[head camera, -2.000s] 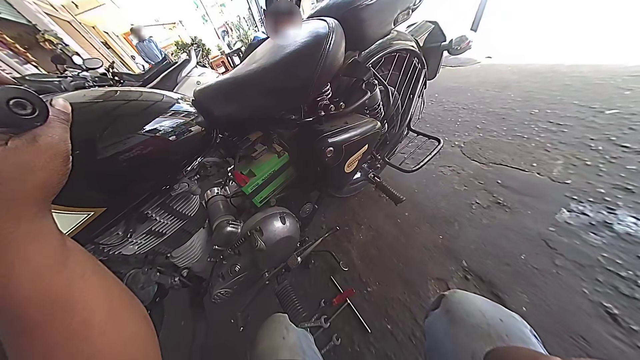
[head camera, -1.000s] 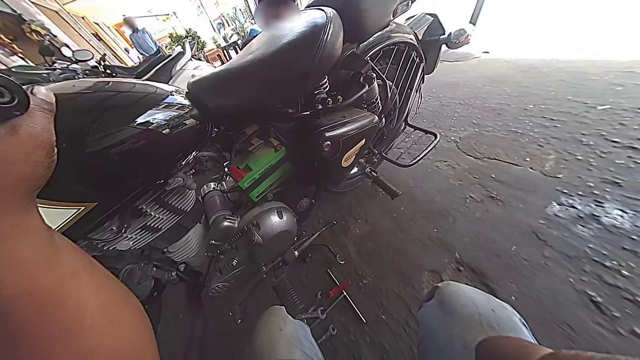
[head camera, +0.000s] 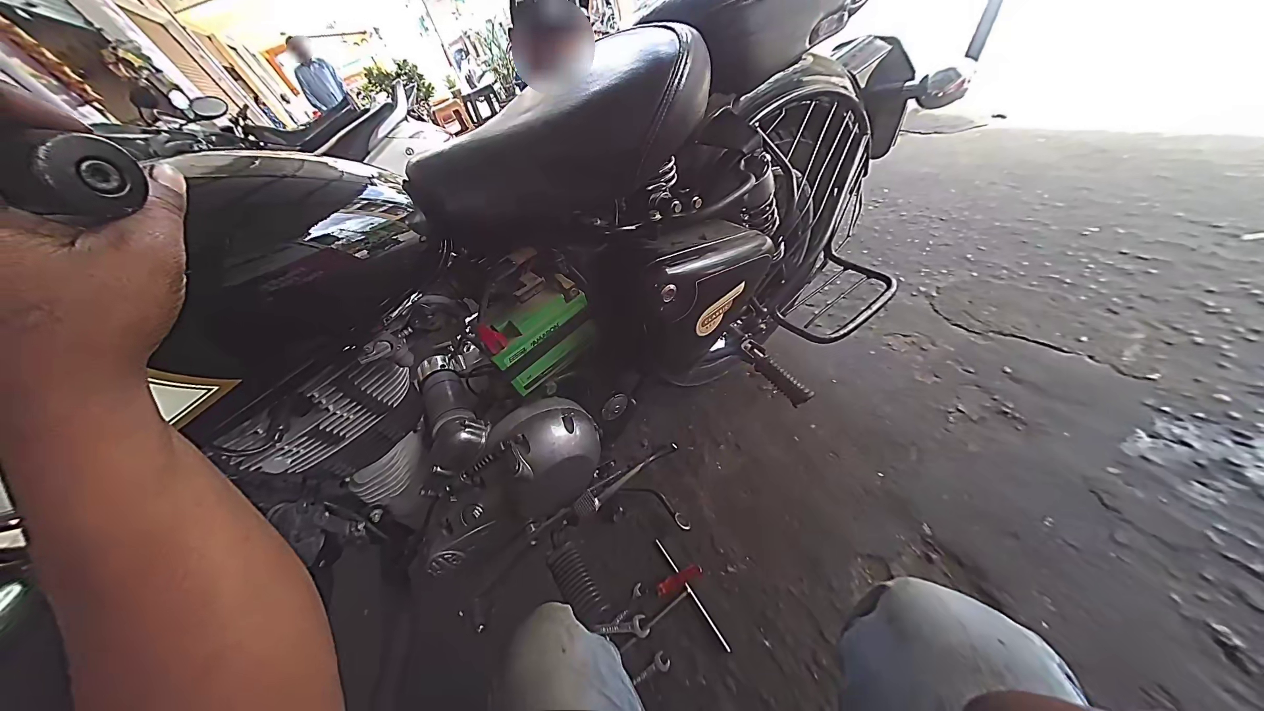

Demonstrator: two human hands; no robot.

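Note:
My left hand (head camera: 109, 257) is wrapped around the black handlebar grip (head camera: 89, 176) at the upper left, its round end facing me. Beside it lies the glossy black fuel tank (head camera: 286, 227) of a parked motorcycle. My right hand is out of sight; only a bit of skin (head camera: 1022, 701) shows at the bottom edge, by my right knee. Below the black seat (head camera: 583, 118), a green battery (head camera: 541, 341) with a red terminal cover sits exposed in the frame. Under it are the rounded metal engine cover (head camera: 551, 449) and the finned cylinder (head camera: 326, 420).
On the ground by my knees lie a red-handled screwdriver (head camera: 679, 581) and several open-end wrenches (head camera: 632, 626). A rubber footpeg (head camera: 780, 375) and a metal side step (head camera: 849, 311) stick out from the motorcycle. Other motorcycles and two people stand behind it.
My left hand stays on the handlebar grip, which sits a little farther left in the view. The motorcycle and the tools on the ground have not plainly moved.

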